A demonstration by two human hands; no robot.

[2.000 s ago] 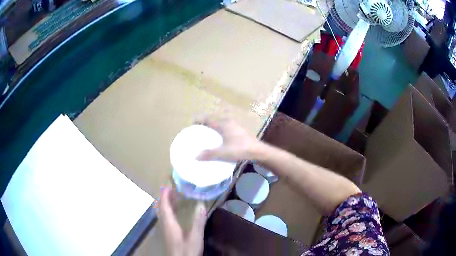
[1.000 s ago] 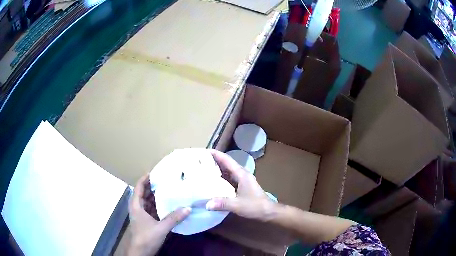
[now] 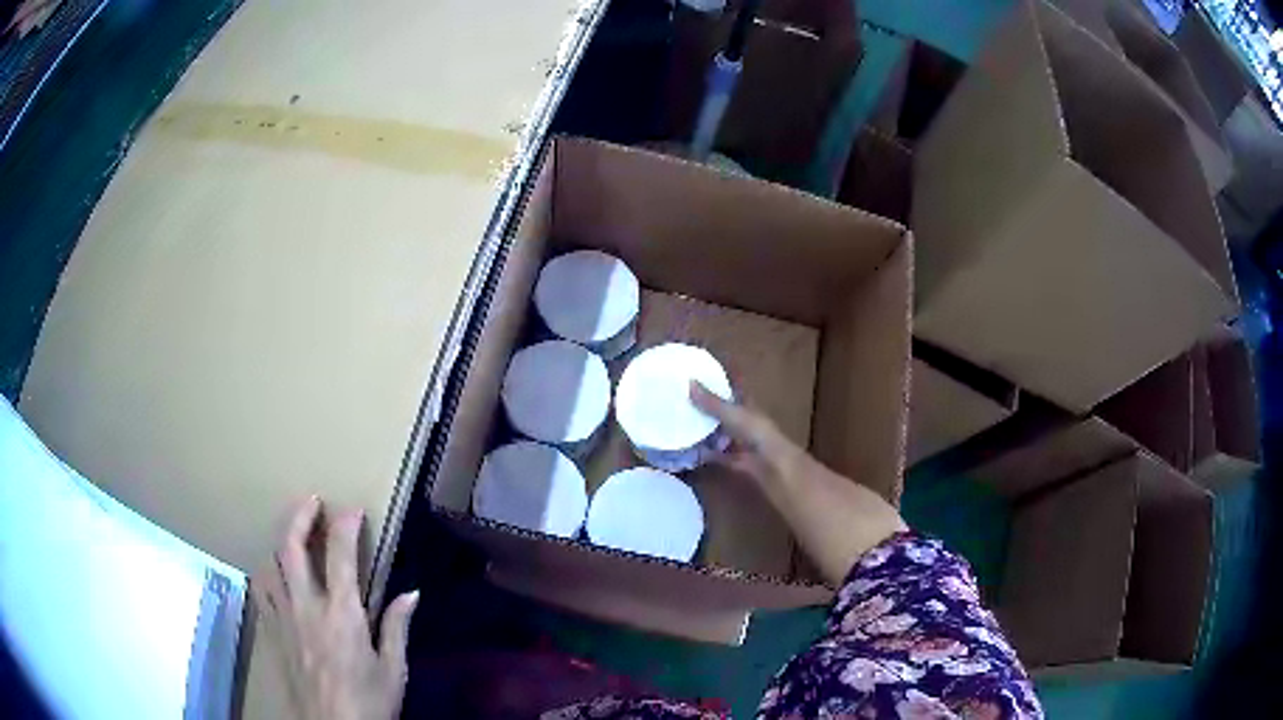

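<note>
An open brown packing carton [image 3: 861,408] stands below the bench edge. My right hand [image 3: 739,429] reaches into it and grips a wrapped piece [image 3: 673,397], white with a round flat top, by its right side. Several other wrapped pieces [image 3: 559,393] stand in the carton, in a column along its left wall and one at the near side. My left hand [image 3: 338,612] rests on the bench's near edge with fingers apart and holds nothing.
The bench cover [image 3: 267,267] is brown cardboard with a yellowish tape strip. A white paper stack [image 3: 99,591] lies at the lower left. Tall empty cartons [image 3: 1055,211] stand on the floor at right. Part of the green conveyor belt [image 3: 71,267] shows at the left edge.
The wrapped piece has moved from between both hands over the bench edge into the carton, held by my right hand. My left hand has let go and moved left. The view has shifted toward the carton.
</note>
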